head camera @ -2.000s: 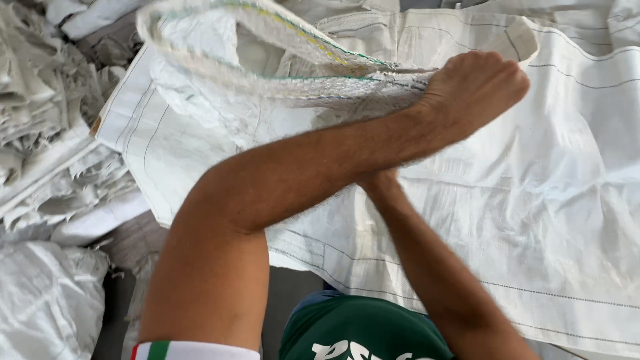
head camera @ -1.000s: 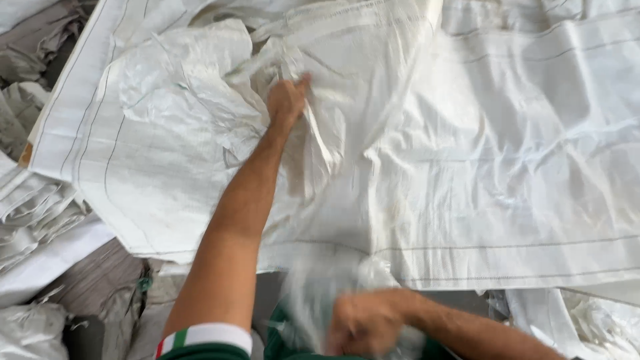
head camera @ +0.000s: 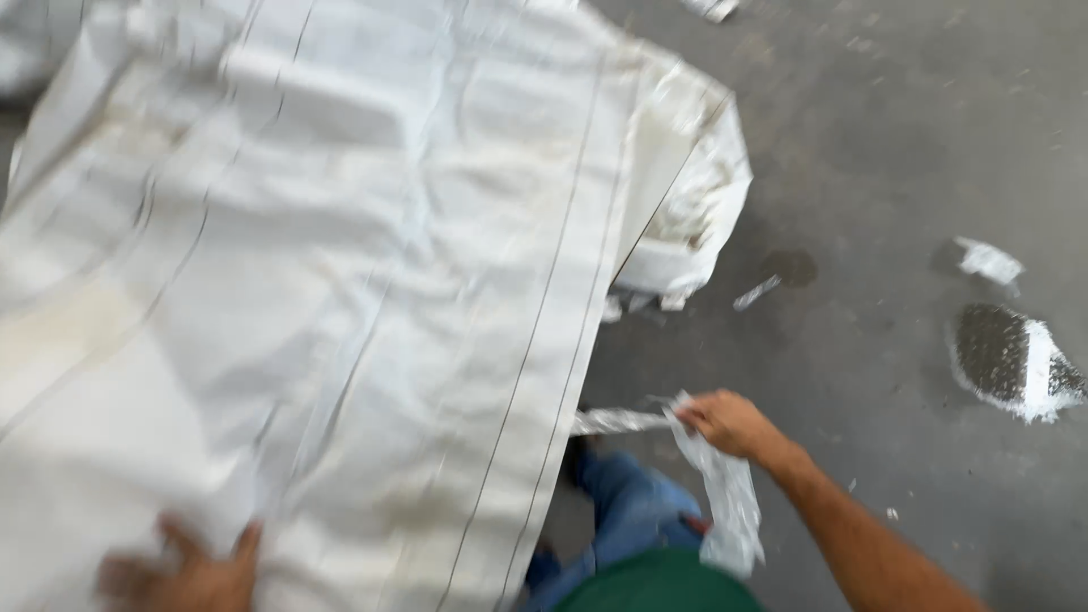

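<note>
A large white woven-plastic sheet or bag (head camera: 365, 255) with dark stitched seams spreads across the left and middle of the view, wrinkled and stained in places. My left hand (head camera: 183, 565), blurred, is at its lower left, fingers spread over the fabric; nothing is seen in it. Out beyond the fabric's right edge, my right hand (head camera: 718, 421) pinches a crumpled strip of clear plastic film (head camera: 727, 506). One end of the film hangs down beside my leg, and another part stretches left to the edge of the white fabric, where it passes out of sight.
Grey concrete floor (head camera: 858, 170) lies at the right, with plastic scraps (head camera: 990, 262), a small strip (head camera: 756, 291) and a dark patch with white marks (head camera: 990, 353). An open-looking white bag (head camera: 693, 204) sticks out past the fabric's upper right edge. My jeans (head camera: 637, 501) show below.
The view has swung far to the right, onto the floor. My right hand, blurred near my body one second ago with clear film, is now out to the side, holding film.
</note>
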